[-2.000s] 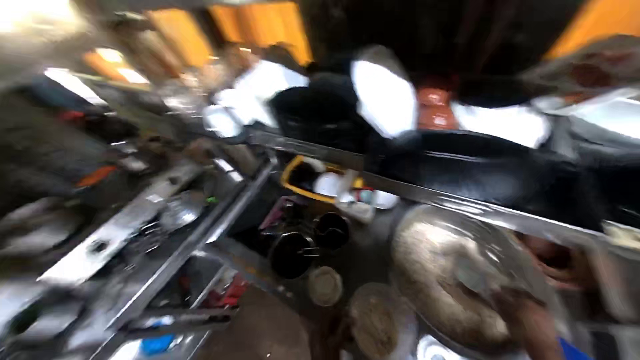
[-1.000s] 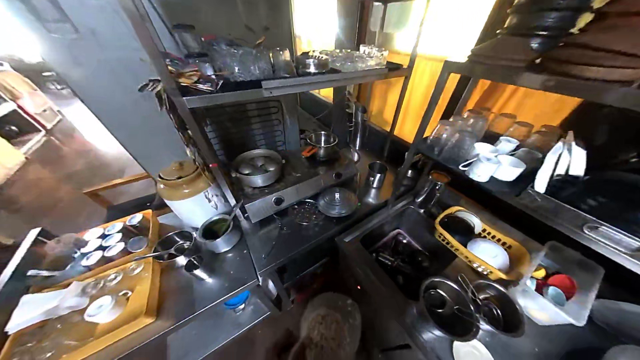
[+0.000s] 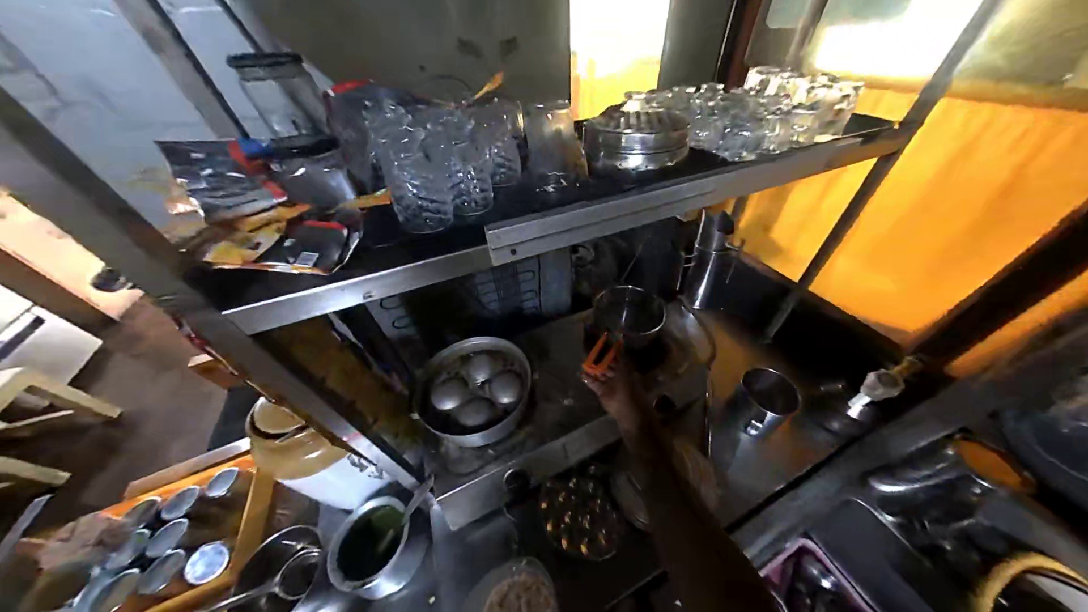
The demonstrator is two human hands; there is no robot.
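Note:
My right hand (image 3: 619,393) reaches over the stove from below, its fingers closed at the lower end of an orange handle (image 3: 600,357). The handle points at a small metal saucepan (image 3: 630,316) on the stove's right part. Left of the hand, a round metal pan (image 3: 473,391) holds several rounded moulds or lids. A dark pan with round hollows (image 3: 581,513) lies below the stove front, near my forearm. To the right of the hand stands a steel mug (image 3: 767,399). My left hand is not in view.
Overhead, a metal shelf (image 3: 697,200) carries glasses (image 3: 425,170) and a steel container (image 3: 637,136). A pot of green contents (image 3: 370,544), a ceramic jar (image 3: 314,459) and a wooden tray of cups (image 3: 255,518) stand lower left. A tap (image 3: 880,387) juts out at right.
My right hand has come into view at the saucepan's orange handle. A lid has gone from the round pan on the stove, whose inside now shows. The view has moved in toward the stove.

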